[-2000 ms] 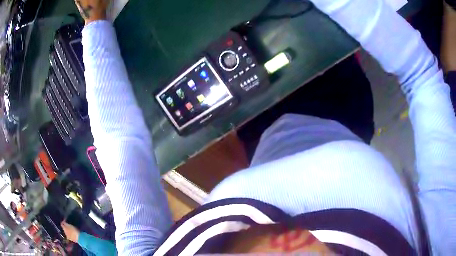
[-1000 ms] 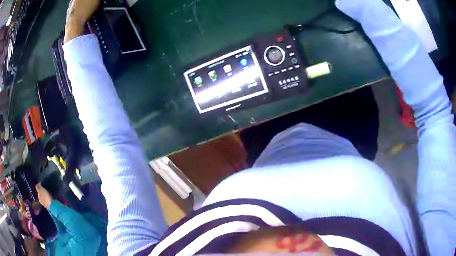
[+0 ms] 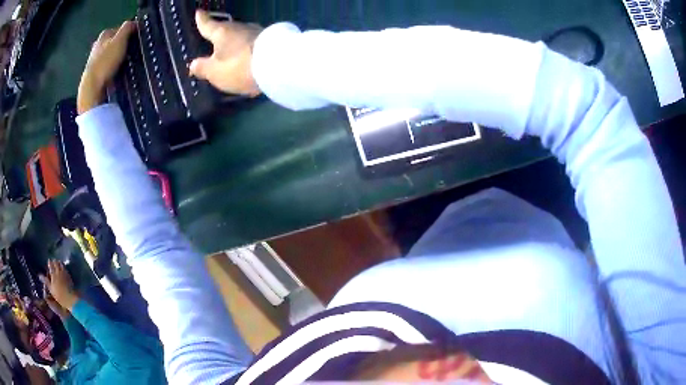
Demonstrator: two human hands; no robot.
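Observation:
A row of stacked players, black units standing on edge with dotted light lines, is at the upper left of the bench. My left hand holds its left side, fingers partly hidden behind it. My right hand holds its right side, thumb and a finger on the units. A portable media player lies flat on the bench with its white-framed screen lit. My right forearm covers its upper part and dial end.
A green bench has its front edge towards me. A black cord loop and label sheet are at right. A pink-red-edged phone, orange item, cable bundle and a person's teal sleeve are at left.
My right arm has swung left across the bench, over the lying player, to the stack. The left hand stays at the stack. The lying player appears farther right in view.

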